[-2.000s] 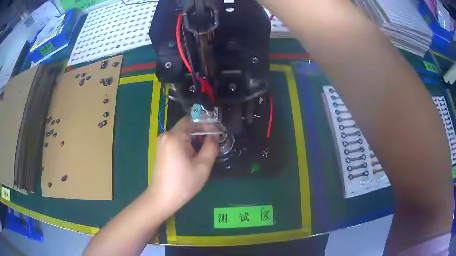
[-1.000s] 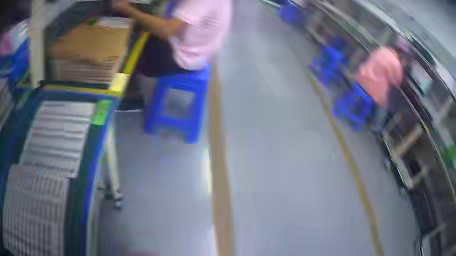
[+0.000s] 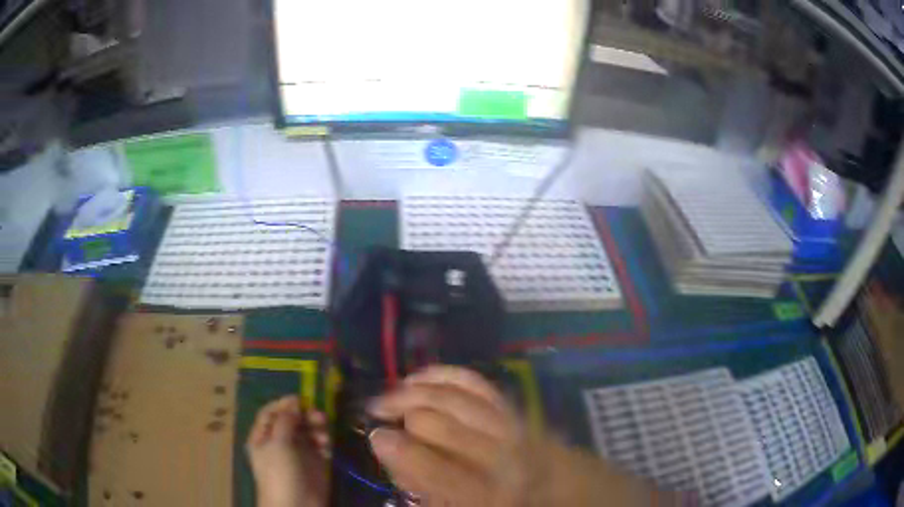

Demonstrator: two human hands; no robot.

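The black test fixture stands at centre, with a red wire or handle part along its top. My right hand is in front of it, fingers curled and blurred; whether it holds a small component is hidden. My left hand is at the fixture's left side near the yellow tape, fingers bent. I cannot tell whether it holds anything. The front of the fixture is mostly hidden behind my right hand. A thin blue wire shows between the hands.
A cardboard sheet with loose dark parts lies left, beside stacked cardboard. White parts trays lie right. Dotted trays lie behind, below the monitor. Stacked trays stand rear right; a blue bin sits rear left.
The view swung to the aisle, with people on blue stools, and is now back on the bench, looking higher. The monitor shows. My right hand is now at the fixture; my left is beside it.
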